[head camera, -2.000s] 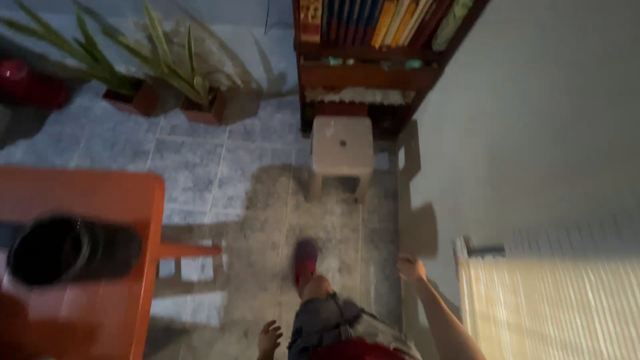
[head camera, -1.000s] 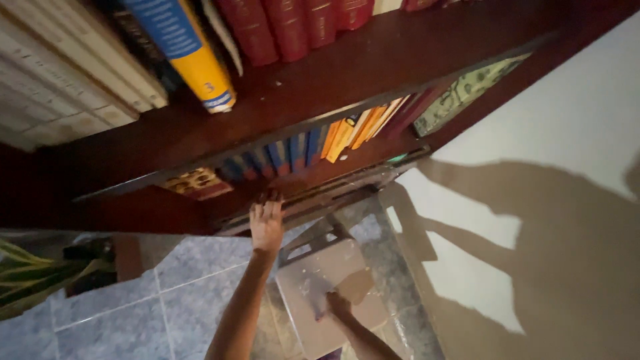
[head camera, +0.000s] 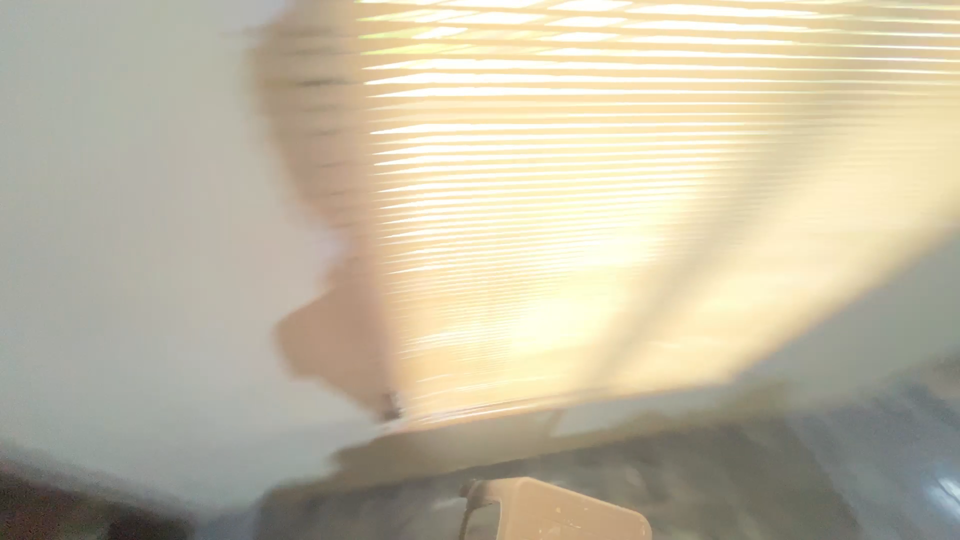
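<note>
Neither of my hands shows in the head view, so what they hold or touch cannot be seen. A plastic stool (head camera: 570, 514) stands on the floor at the bottom edge, only its top part and one side in sight. Behind it, slatted window blinds (head camera: 525, 225) cover much of the wall, brightly lit and blurred, with a diagonal shadow band across their right part.
A pale wall (head camera: 150, 225) fills the left side, with a brown shadow beside the blinds. Grey floor tiles (head camera: 735, 480) run along the wall's foot. Something dark, too blurred to name, lies in the bottom left corner.
The view has swung from the bookshelf to the blinds. Both hands, one at the shelf and one over the stool a second ago, are out of sight.
</note>
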